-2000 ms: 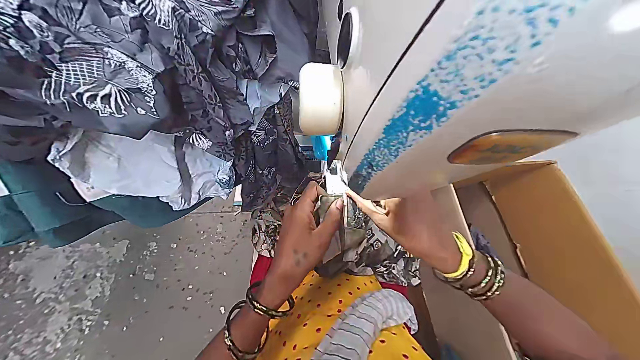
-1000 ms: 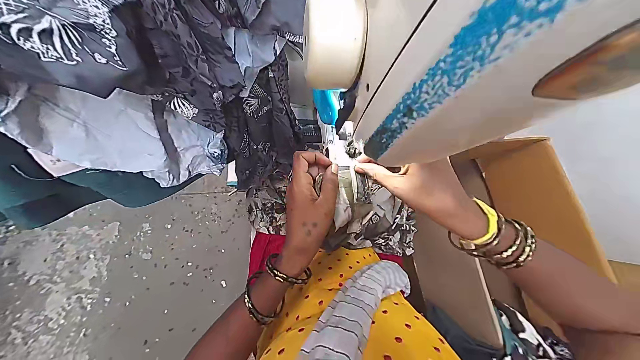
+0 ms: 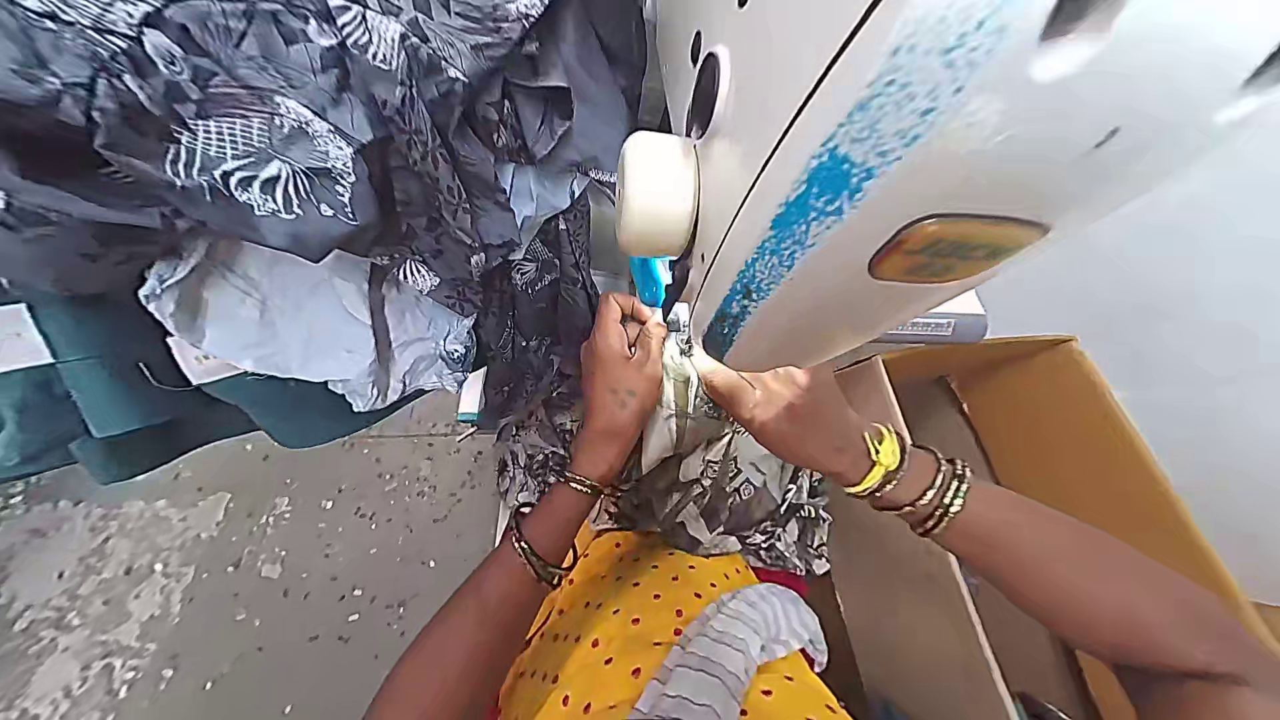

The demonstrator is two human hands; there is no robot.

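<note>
A white sewing machine [image 3: 860, 170] with a blue speckled stripe fills the upper right, its round cream knob [image 3: 657, 195] above a blue part [image 3: 650, 280]. Just below, at the presser foot [image 3: 680, 325], my left hand [image 3: 625, 375] pinches the edge of a grey-and-cream printed fabric [image 3: 740, 485]. On the other side of the foot, my right hand [image 3: 775, 405] has its thumb and fingers on the same fabric; its fingertips are partly hidden. The fabric hangs bunched over my lap. The needle cannot be made out.
Dark printed garments [image 3: 250, 150] lie heaped at the upper left, with a pale cloth piece [image 3: 310, 320] and dark green cloth [image 3: 150, 410] beneath. An open cardboard box [image 3: 1090, 450] stands at the right. The speckled floor [image 3: 300, 560] shows at the lower left.
The left hand's fingers have curled closer together beside the presser foot. Both hands stay at the fabric. The view has shifted.
</note>
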